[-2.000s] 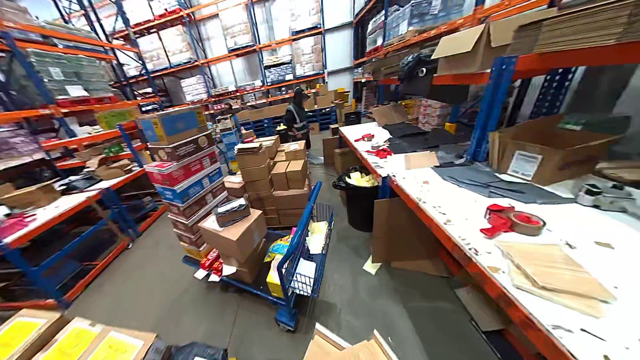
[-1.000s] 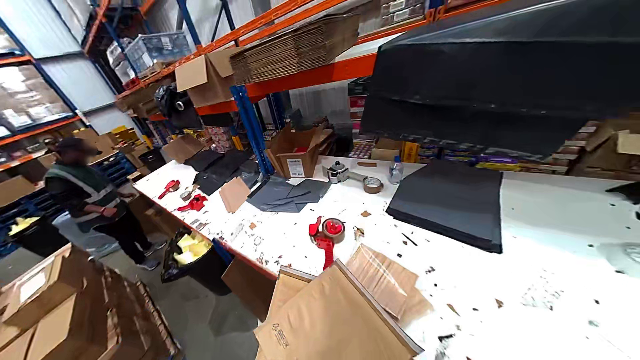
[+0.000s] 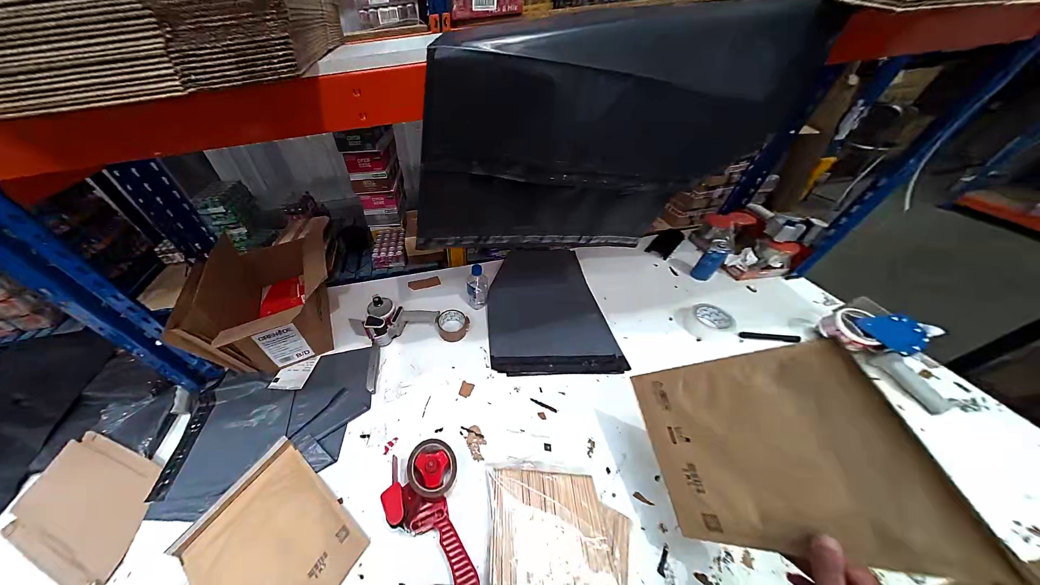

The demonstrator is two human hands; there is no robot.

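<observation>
My right hand grips the lower edge of a large brown paper mailer at the lower right, its fingers partly hidden under it. My left hand is out of view. A second brown mailer lies at the lower left. Between the two lie a red tape gun with brown tape and a clear-wrapped pack of flat brown pieces. A stack of dark grey plastic mailing bags rests further back on the white bench.
An open cardboard box stands at the back left, near another tape dispenser and a small plastic bottle. Black plastic sheeting hangs from the orange shelf beam. Tape rolls and a blue disc sit at the right.
The view has swung right and down, from the aisle with a cart to the bench. A large mailer is now raised at the right in my right hand, which earlier frames do not show.
</observation>
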